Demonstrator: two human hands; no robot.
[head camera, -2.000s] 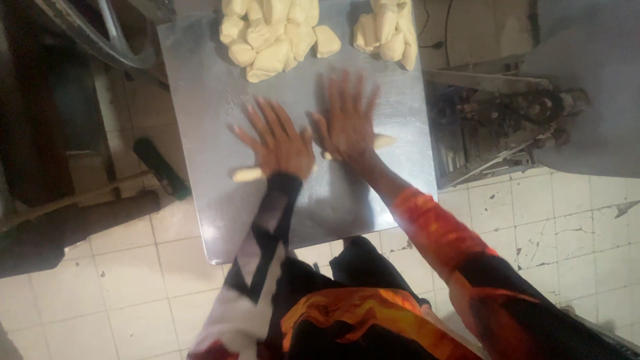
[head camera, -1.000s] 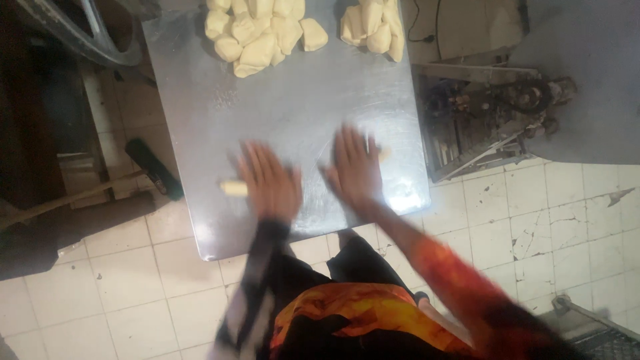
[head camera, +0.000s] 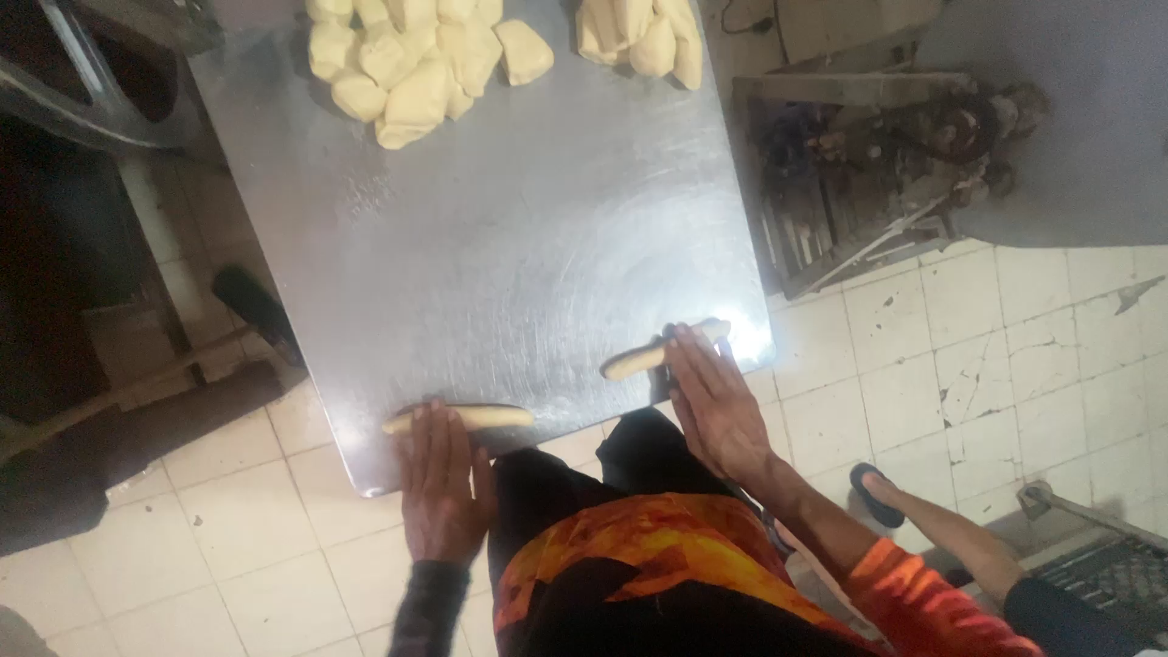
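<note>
On the metal tabletop (head camera: 511, 237), near its front edge, lie two thin rolls of dough. My left hand (head camera: 443, 484) rests its fingertips on the left dough roll (head camera: 497, 418), palm down, with the fingers side by side. My right hand (head camera: 721, 401) lies with its fingers over the right dough roll (head camera: 634, 362), whose two ends show on either side. Neither hand is closed around its roll. Farther back sit a large heap of pale dough pieces (head camera: 411, 64) and a smaller heap of dough pieces (head camera: 652, 41).
A spoked wheel (head camera: 109, 119) stands at the upper left, beside dark machinery. Right of the table is an open frame with mechanical parts (head camera: 849, 164). Another person's leg and sandal (head camera: 912, 511) show at the lower right, near a metal rack (head camera: 1104, 557), on the tiled floor.
Both hands have come back toward my body, to the table's front edge, and moved farther apart. More of each dough roll shows now. Another person's leg has come into view at the right.
</note>
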